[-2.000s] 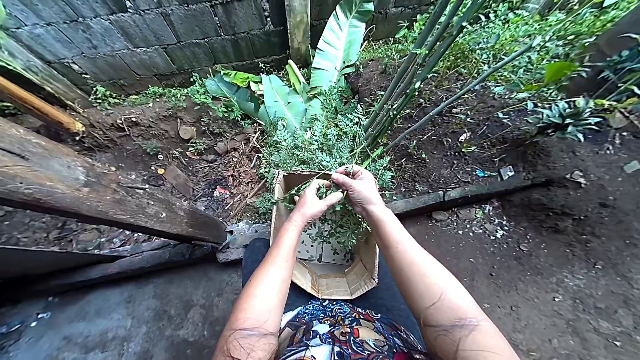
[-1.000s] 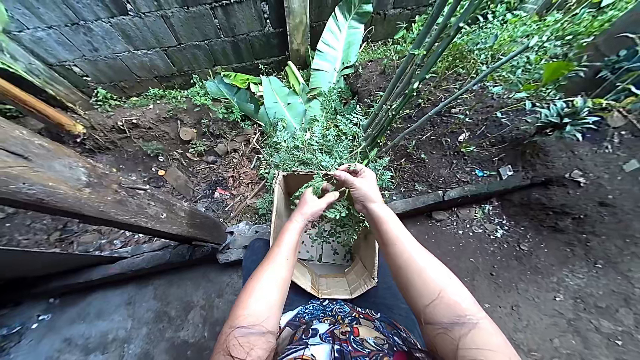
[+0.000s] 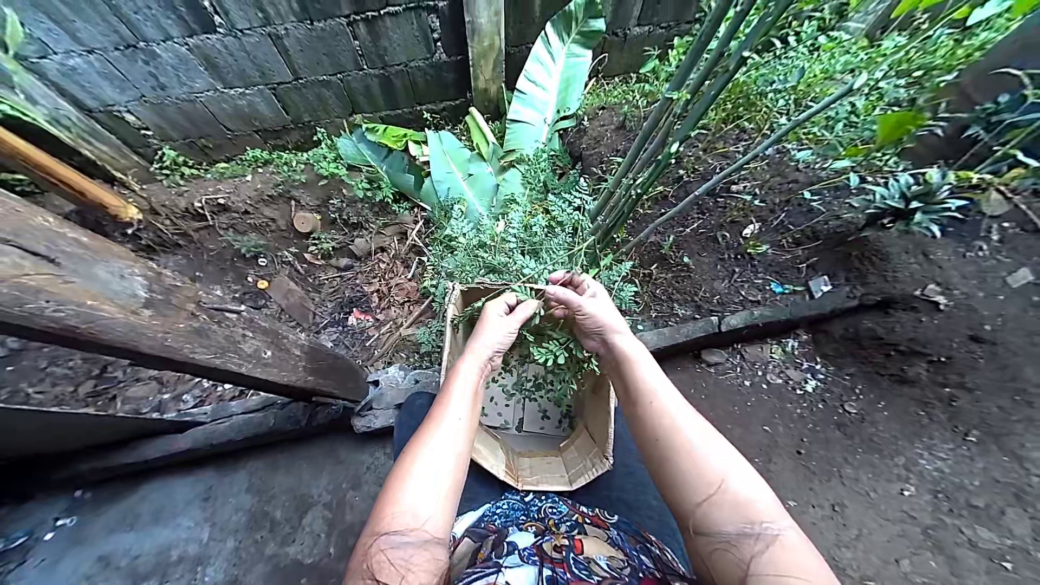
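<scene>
A cardboard box (image 3: 561,467) rests on my lap, its open top facing me. Over its far part, my left hand (image 3: 505,318) pinches small green leaves between thumb and fingers. Close to its right, my right hand (image 3: 587,307) holds the thin stem of a leafy sprig (image 3: 552,345) that hangs into the box. Loose small leaves (image 3: 502,402) lie scattered on the box's bottom. Beyond the far rim spreads a heap of leafy branches (image 3: 520,236), partly touching the box. My fingertips partly hide the stem.
A weathered wooden beam (image 3: 162,309) slants in from the left. Thick green stalks (image 3: 658,122) rise behind the box on the right. Broad banana-like leaves (image 3: 463,175) stand before a concrete block wall (image 3: 317,57). A low edging (image 3: 756,318) runs right across the soil.
My left hand has shifted slightly at the sprig, while my right hand stays near the same spot. The sprig between my hands hangs differently within the box.
</scene>
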